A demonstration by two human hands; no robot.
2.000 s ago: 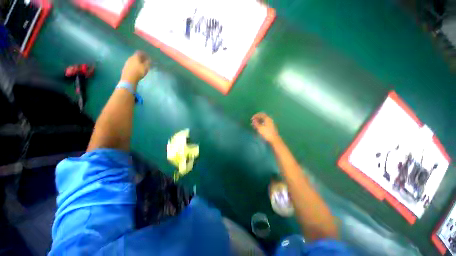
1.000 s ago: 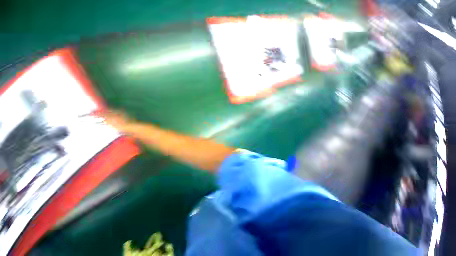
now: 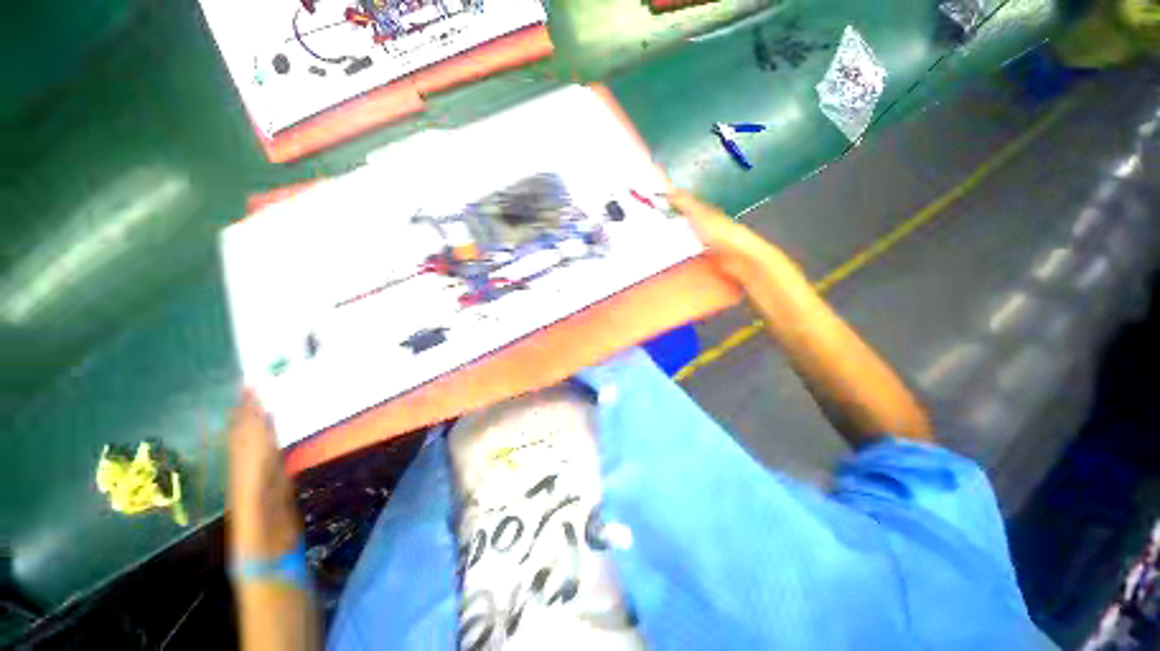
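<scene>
A white panel (image 3: 331,274) lies on a red-orange foam pad (image 3: 534,371) in front of my body, tilted in view. It bears a blurred motherboard and a fan (image 3: 524,210), with red and dark wires. My left hand (image 3: 258,439) holds the panel and pad at the near left corner. My right hand (image 3: 706,226) holds them at the right edge. The fingers of both hands are partly hidden or blurred.
A second white panel (image 3: 382,79) on its pad lies beyond. Blue-handled side cutters (image 3: 735,144), a clear parts bag (image 3: 851,84) and dark strands (image 3: 785,48) lie right on the green bench. A yellow tangle (image 3: 140,482) lies left. A grey floor with a yellow line is at right.
The view has swung sharply. Both hands are now at the edges of a panel and its pad, which lie close to my body. The side cutters and parts bag have come into view.
</scene>
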